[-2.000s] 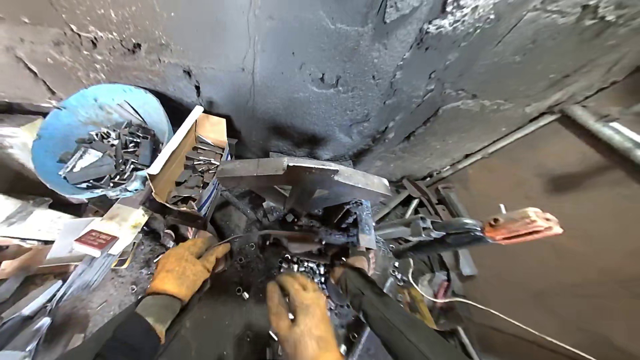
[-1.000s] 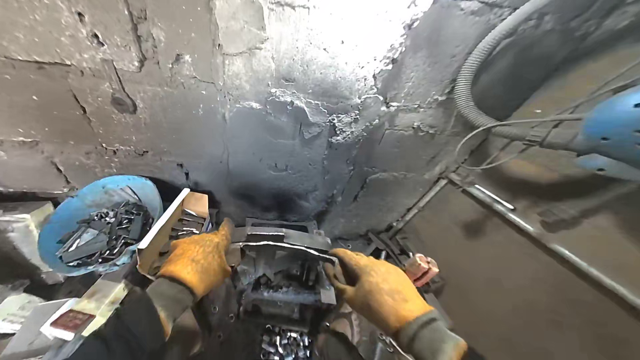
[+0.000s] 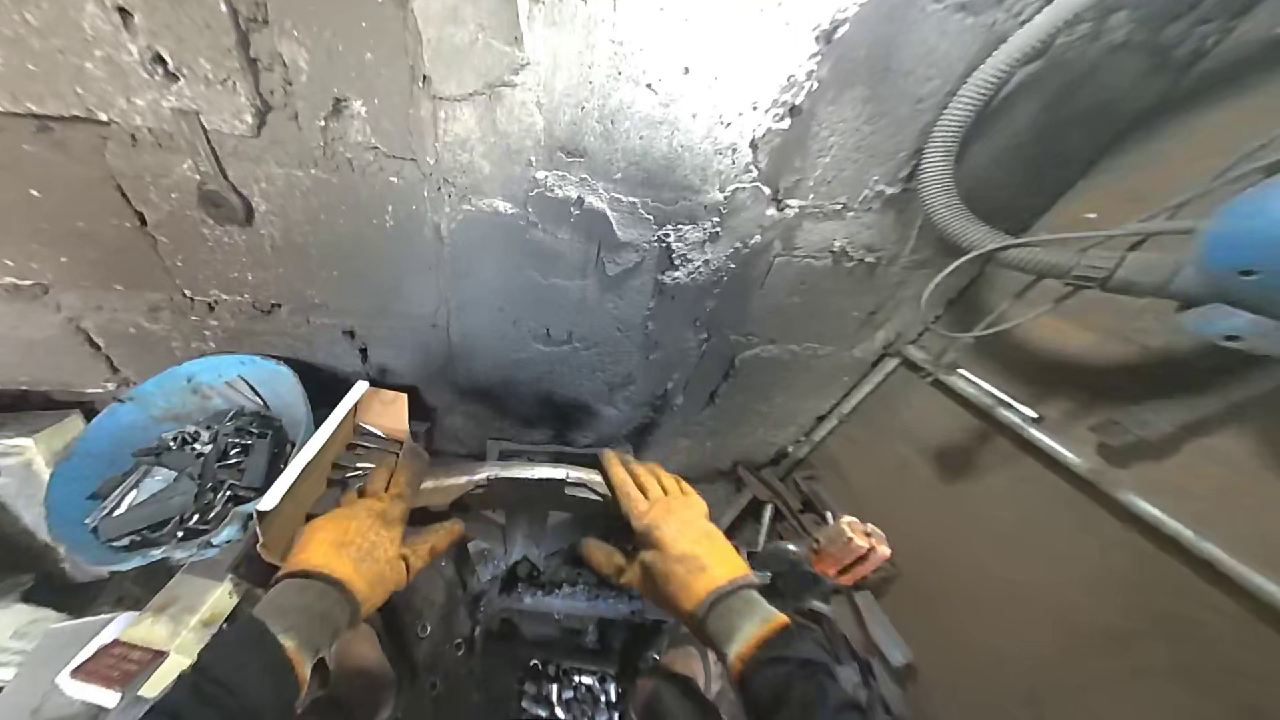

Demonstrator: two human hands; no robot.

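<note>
A curved metal piece (image 3: 510,478) lies crosswise on a dark metal fixture (image 3: 560,600) at the bottom middle. My left hand (image 3: 365,545), in an orange work glove, is at the piece's left end with its thumb spread. At the right end is my right hand (image 3: 675,540), gloved too, fingers extended and thumb apart. Both hands touch or nearly touch the ends; neither is closed around them. Small metal pieces (image 3: 570,690) lie in a heap below the fixture.
A blue tub (image 3: 75,490) of metal scraps and a cardboard box (image 3: 310,470) of metal pieces stand left. An orange-red clamp-like end (image 3: 850,550) and metal bars (image 3: 880,630) are at right. A sooty wall (image 3: 560,300) rises behind; a grey corrugated hose (image 3: 950,180) hangs upper right.
Both hands have gone from gripping the curved piece's ends to spread fingers beside them. Two seconds ago the piece stood higher and my hands were lower, apart from it. The view has shifted.
</note>
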